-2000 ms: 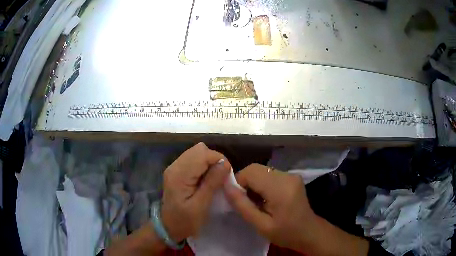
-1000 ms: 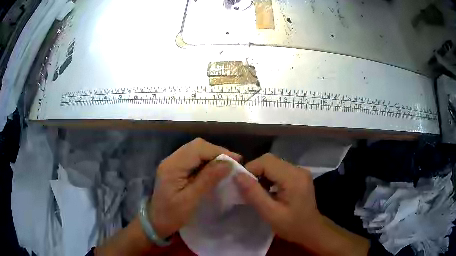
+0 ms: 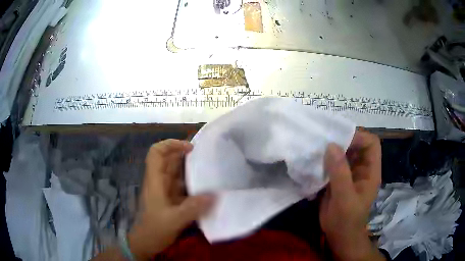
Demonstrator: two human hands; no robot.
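A white fabric piece [image 3: 239, 153] is held up and spread between both hands, over the lap at the table's front edge. It is curved, with a fold or opening near its middle, and its upper edge overlaps the ruler scale in view. My left hand [image 3: 171, 191] grips its left edge, thumb in front and fingers partly hidden behind. My right hand [image 3: 352, 181] grips its right edge between thumb and fingers. The left hand is slightly blurred.
The white machine table [image 3: 127, 66] carries a ruler scale [image 3: 137, 99], a brown-gold taped block [image 3: 222, 76] and a tan tape patch [image 3: 253, 17]. Long white pieces [image 3: 25, 56] lie at the left edge. White cut-piece bundles lie below left [image 3: 71, 219] and right [image 3: 418, 214].
The hands have moved apart from a close pinch at the middle. The fabric, earlier hanging below the fingers, is now opened out and raised towards the table edge.
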